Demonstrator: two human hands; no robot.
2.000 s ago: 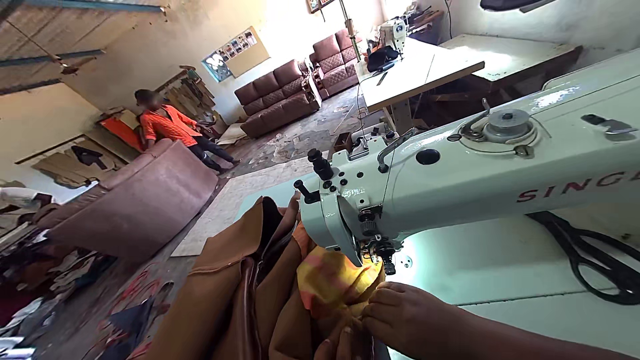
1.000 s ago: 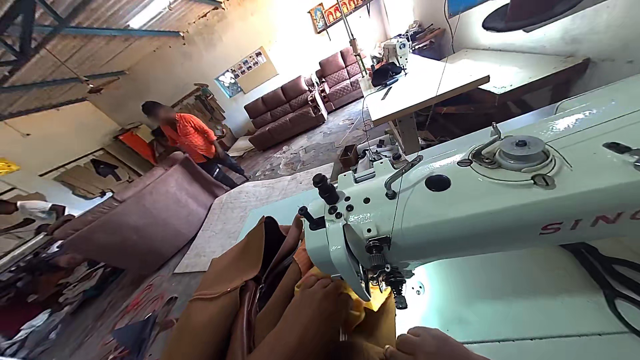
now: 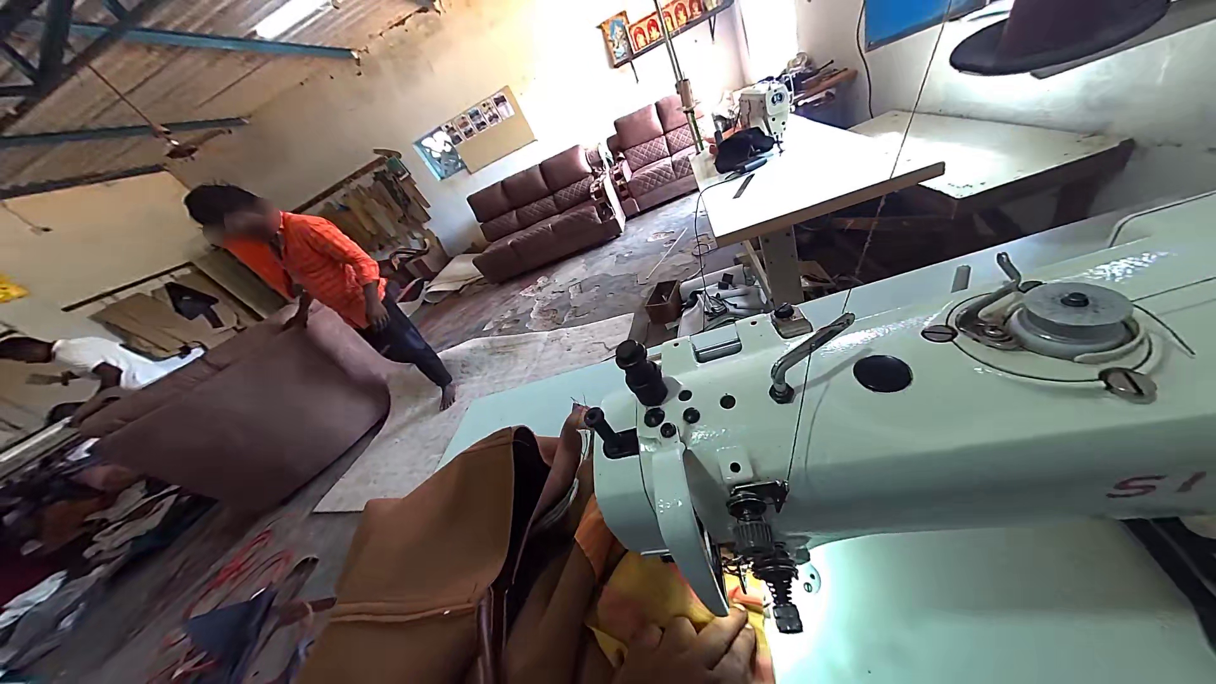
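Note:
A pale green Singer sewing machine (image 3: 950, 408) reaches in from the right, its head over the work. One of my hands (image 3: 689, 651), seemingly the left, lies at the bottom edge with fingers pressed on yellow and orange cloth (image 3: 646, 594) beside the needle area. Folded brown upholstery material (image 3: 418, 560) with a stitched seam is bunched left of the machine head. My other hand is out of view. The presser foot and needle are hidden behind the machine's head.
A person in an orange shirt (image 3: 328, 252) stands by a brown sofa piece (image 3: 256, 408); another in white bends at far left. A second sewing table (image 3: 807, 171) stands beyond the machine. Black scissors (image 3: 1173, 560) lie at the right. Scraps cover the floor at left.
Two hands were at the cloth a second ago; only one shows now, low by the machine head. The person in orange has moved nearer the sofa piece.

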